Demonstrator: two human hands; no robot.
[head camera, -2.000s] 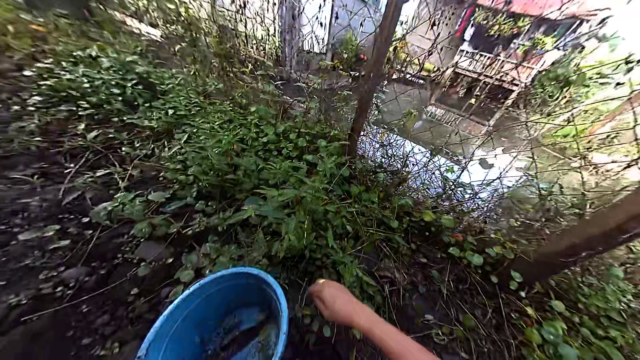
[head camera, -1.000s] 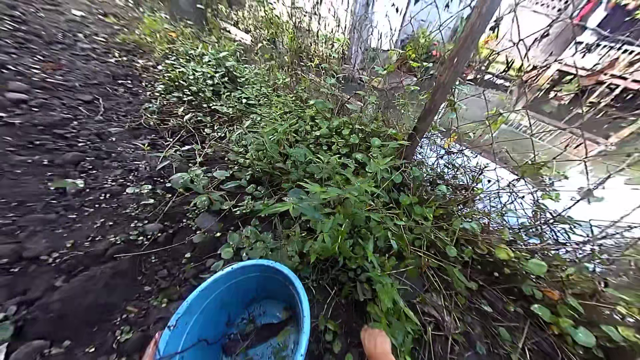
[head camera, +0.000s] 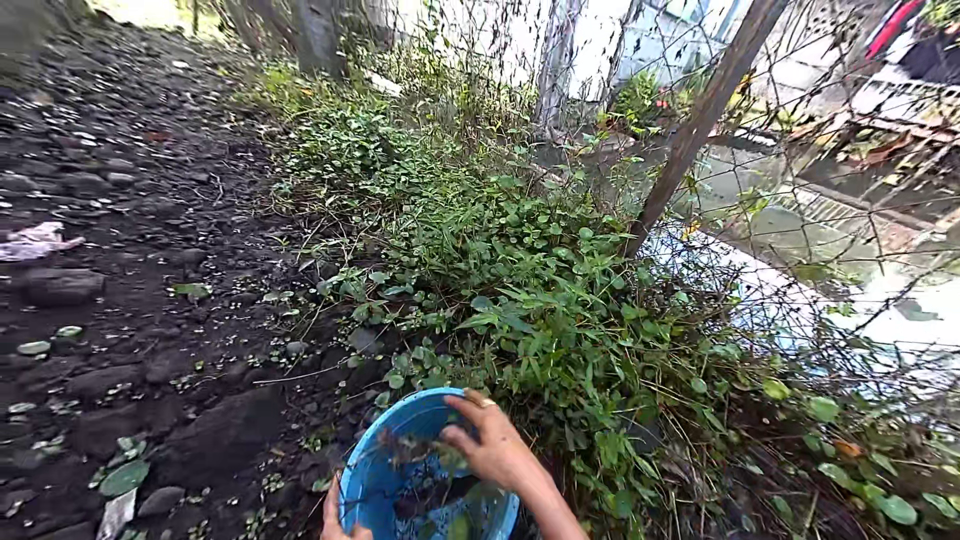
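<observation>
A blue plastic bucket (head camera: 352, 480) is at the bottom centre, with dark debris and some leaves inside. My left hand (head camera: 339, 514) grips its left rim, thumb toward the inside. My right hand (head camera: 487, 442), with a ring on one finger, is over the bucket's right rim, fingers spread above the opening. Blurred bits of plant matter show just below and left of its fingers; whether the fingers still touch them cannot be told. Low green weeds (head camera: 525, 322) grow right beyond the bucket.
Dark stony soil (head camera: 187, 330) lies on the left, with a flat rock (head camera: 64, 286) and a pale crumpled cloth (head camera: 37, 241). A leaning wooden post (head camera: 694, 135) and wire fencing stand on the right, with water (head camera: 765, 277) behind them. A tree trunk (head camera: 319, 37) rises farther back.
My right hand has moved from the weeds beside the bucket to over its opening. My left hand, barely visible one second ago, now shows on the rim. The view has turned left.
</observation>
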